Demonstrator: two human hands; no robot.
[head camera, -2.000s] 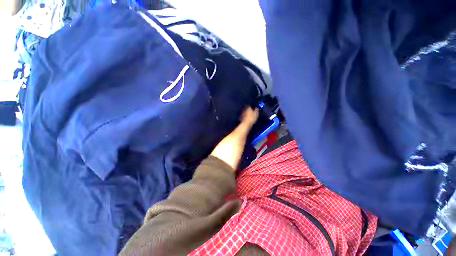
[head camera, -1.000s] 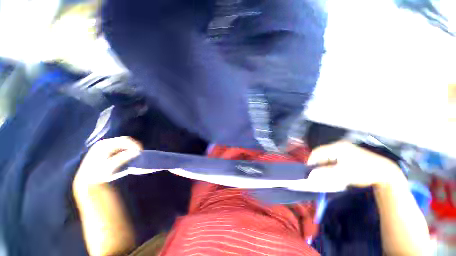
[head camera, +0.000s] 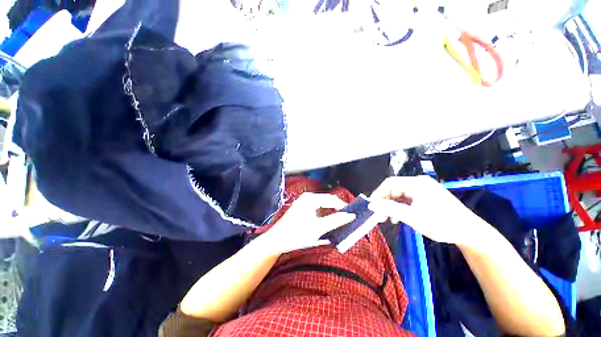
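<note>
My left hand (head camera: 310, 220) and my right hand (head camera: 412, 205) hold a short navy strip with a white edge (head camera: 352, 227) between them, above my lap. The strip looks folded or bunched, with its white edge slanting down to the left. A large navy garment (head camera: 99, 145) with pale overlocked edges lies on the left of the white table and hangs over its front edge, beside my left hand.
Shears (head camera: 484, 59) with orange-yellow and red handles lie on the white table (head camera: 369, 112). A blue crate (head camera: 487, 181) with navy pieces stands right of my red checked apron (head camera: 310, 303). More navy cloth (head camera: 66, 283) lies lower left. A red frame stands at far right.
The strip was stretched wide between my hands; now my hands are close together and it is short between them. The view has shifted, showing the shears and crate. Earlier, one hand reached beside the navy pile.
</note>
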